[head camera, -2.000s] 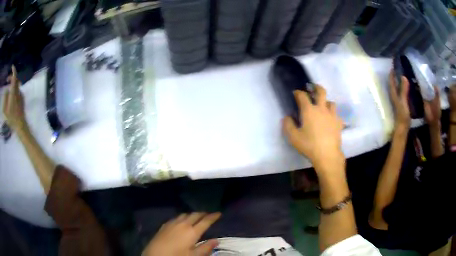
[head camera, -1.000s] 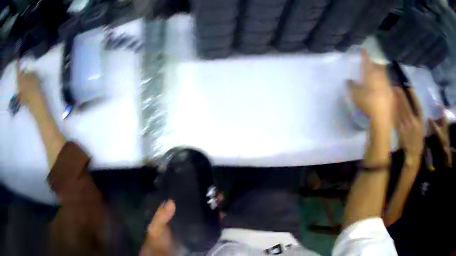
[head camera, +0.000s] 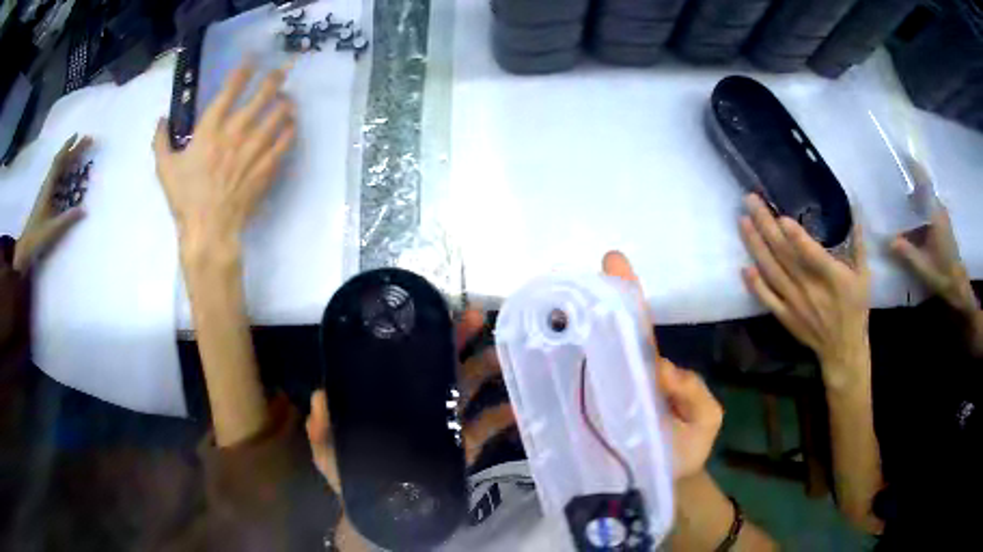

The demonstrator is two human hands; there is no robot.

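My left hand holds the glossy black oval cover upright over my lap; it has a round grille near its top end and small shiny contacts on its right edge. My right hand holds the frosted translucent housing beside it, open side facing me. Inside the housing a thin red wire runs down to a small black fan or motor. The two parts are close side by side, not joined. My palms are mostly hidden behind the parts.
Another person's hand reaches from the left over a black and frosted unit. At right another person's hand touches a black oval cover. Stacked dark grey parts stand behind. Small black clips lie back left.
The black cover has turned and now stands upright in my left hand. My right hand has come back from the bench's right side and now holds the frosted housing. The neighbour's left-side arm has moved inward.
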